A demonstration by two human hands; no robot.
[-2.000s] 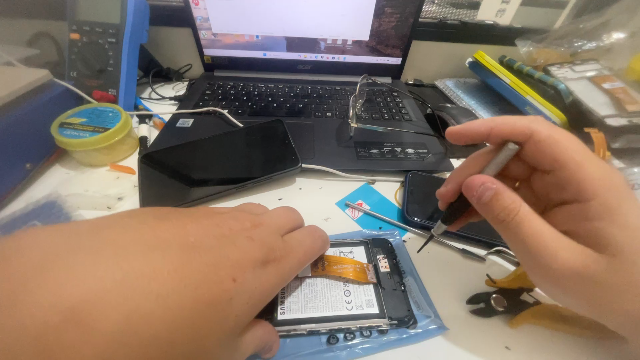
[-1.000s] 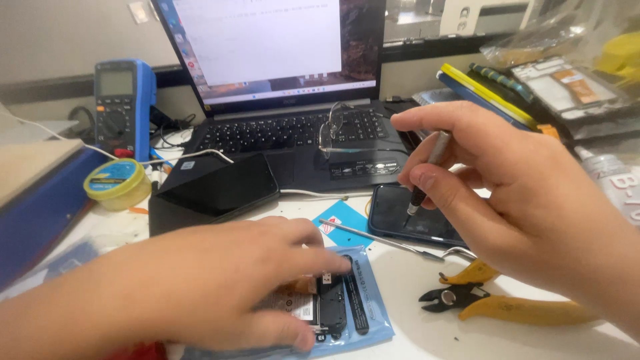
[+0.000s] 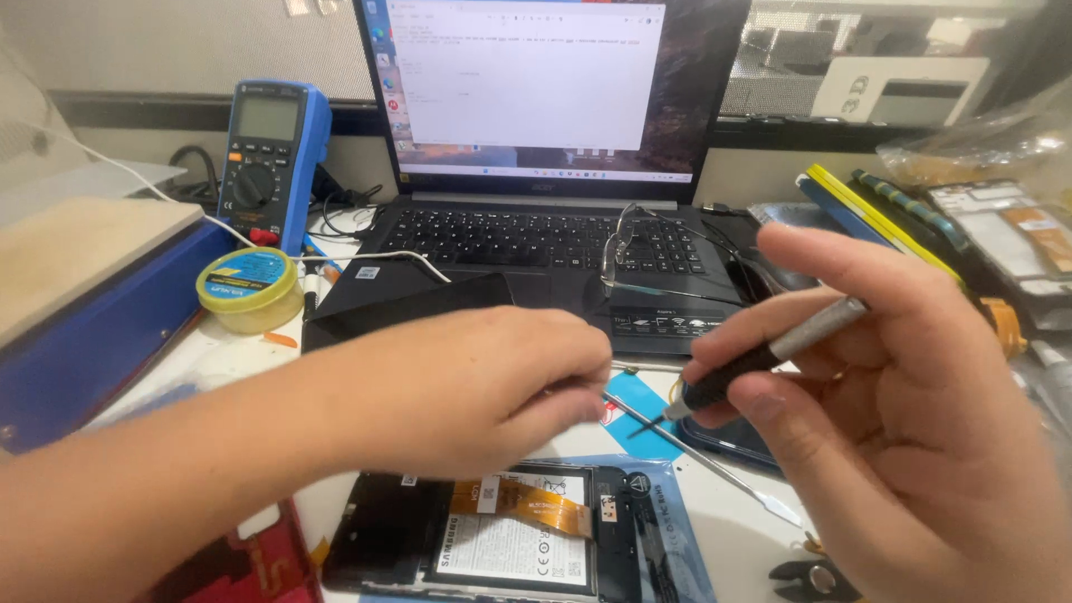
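Observation:
My right hand (image 3: 879, 402) holds a small precision screwdriver (image 3: 745, 364) with a grey and black handle, its thin tip pointing down and left. My left hand (image 3: 519, 385) is raised over the desk with curled fingers; whether something small is between them cannot be told. Below it lies an opened Samsung phone (image 3: 394, 519), showing its battery (image 3: 502, 553) and an orange flex cable (image 3: 544, 509). The phone rests on a blue plastic bag (image 3: 687, 536). A metal spudger (image 3: 729, 473) lies across a blue card (image 3: 641, 402) between the hands.
Behind stand an Acer laptop (image 3: 477, 243) with glasses (image 3: 615, 251) on it and a blue multimeter (image 3: 264, 159). A dark phone lies on the laptop's left. Also around are a yellow round tin (image 3: 247, 289), cutters (image 3: 812, 578), another phone (image 3: 729, 440) and a red phone part (image 3: 260, 561).
My left hand has lifted away from the opened phone, uncovering its battery and flex cable. My right hand still holds the screwdriver.

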